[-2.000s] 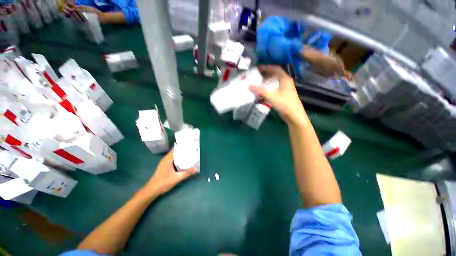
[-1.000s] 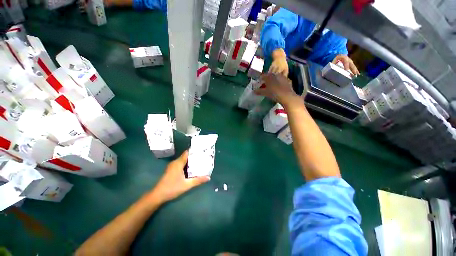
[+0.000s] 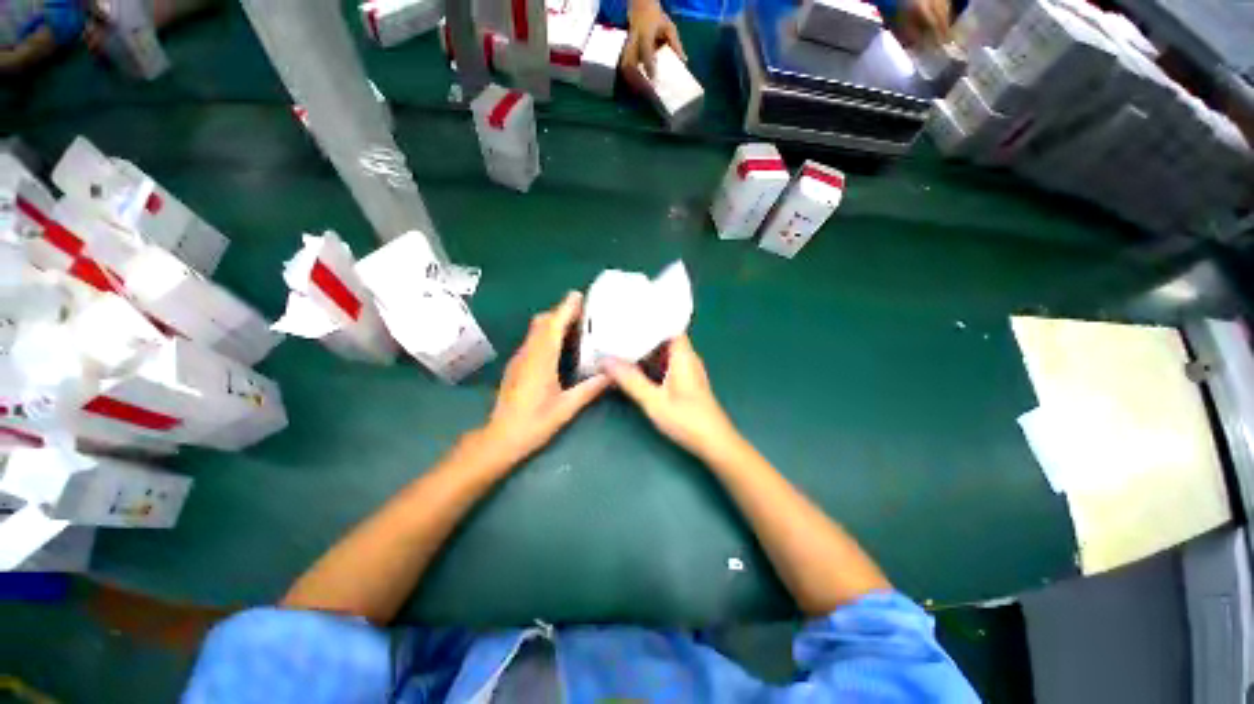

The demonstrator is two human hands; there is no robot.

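Note:
A white carton (image 3: 626,319) with flaps sticking up at its top end is held between both hands above the green table. My left hand (image 3: 539,371) grips its left side. My right hand (image 3: 674,391) is at its lower right, with the thumb at the near edge. Two open cartons stand to the left by the post: one with a red band (image 3: 334,296) and one with raised white flaps (image 3: 429,314). The carton's contents cannot be made out.
Open cartons (image 3: 206,392) pile at the left. A grey post (image 3: 337,124) rises at the upper left. Two closed cartons (image 3: 750,190) stand before a dark scale (image 3: 832,103). Stacked cartons (image 3: 1086,124) and a cream board (image 3: 1121,426) are at right. A co-worker's hand (image 3: 651,35) touches a carton.
My right hand has come back from the far side to the carton with my left hand. The carton's flaps now stand open. A second open carton now stands by the post. The view has shifted.

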